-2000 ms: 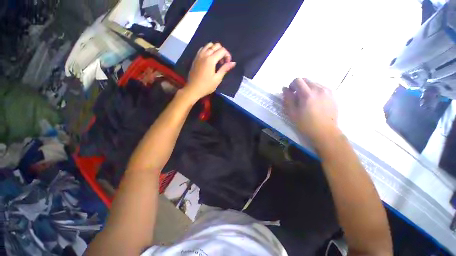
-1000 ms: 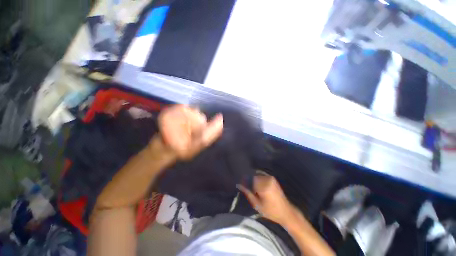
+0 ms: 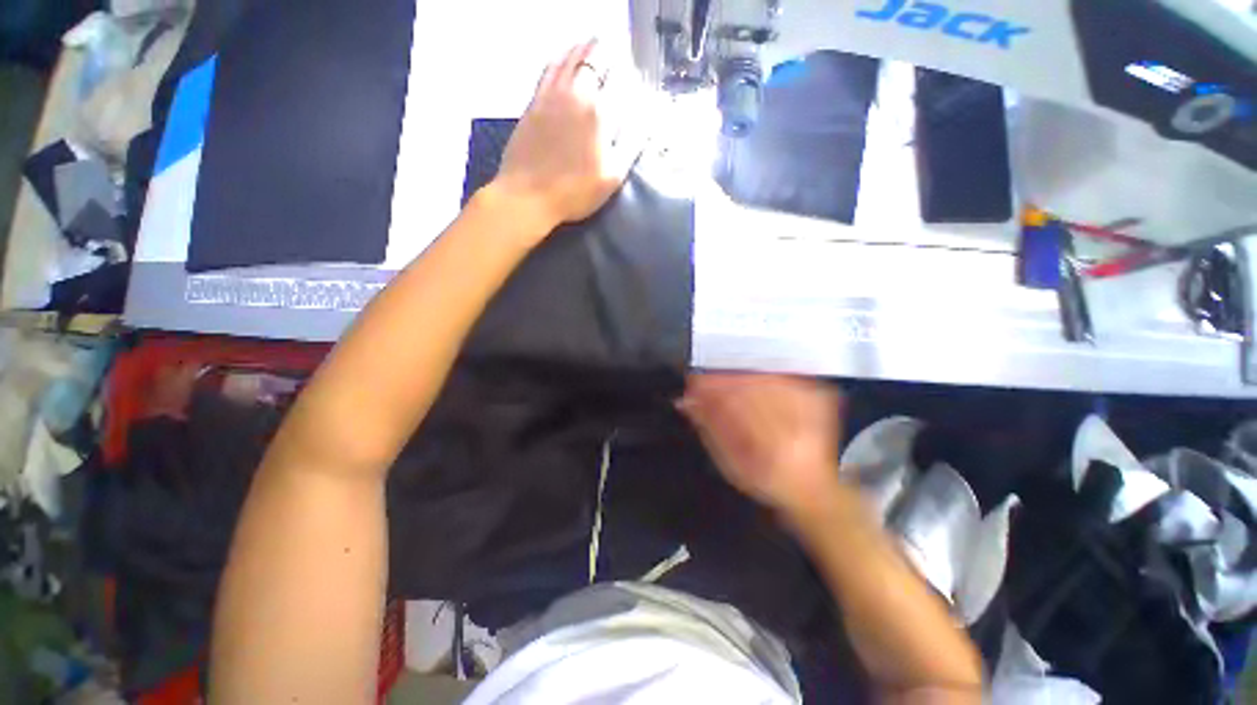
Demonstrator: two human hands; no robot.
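A large black cloth piece point(image 3: 593, 296) lies from beside the needle area down over the table's front edge onto the lap. My left hand point(image 3: 563, 145) lies flat on its upper part, fingers extended, just left of the presser foot and needle point(image 3: 685, 69). My right hand point(image 3: 765, 427) is blurred at the table's front edge, with its fingertips at the cloth's right edge; I cannot tell whether they pinch it. Glare hides the spot under the needle. The white sewing machine point(image 3: 910, 41) shows blue "JACK" lettering.
Stacked black panels point(image 3: 303, 138) lie at left. Right of the needle are small black panels point(image 3: 806, 138) and a narrower black rectangle point(image 3: 962, 145). Farther right are a red-handled tool point(image 3: 1117, 248) and dark snips point(image 3: 1213, 287). A red basket point(image 3: 138, 400) stands lower left; light curved pieces point(image 3: 951, 523) lie lower right.
The view has swung right toward the machine. The black cloth has come up from the lap onto the table beside the needle, and my left hand has moved up onto it.
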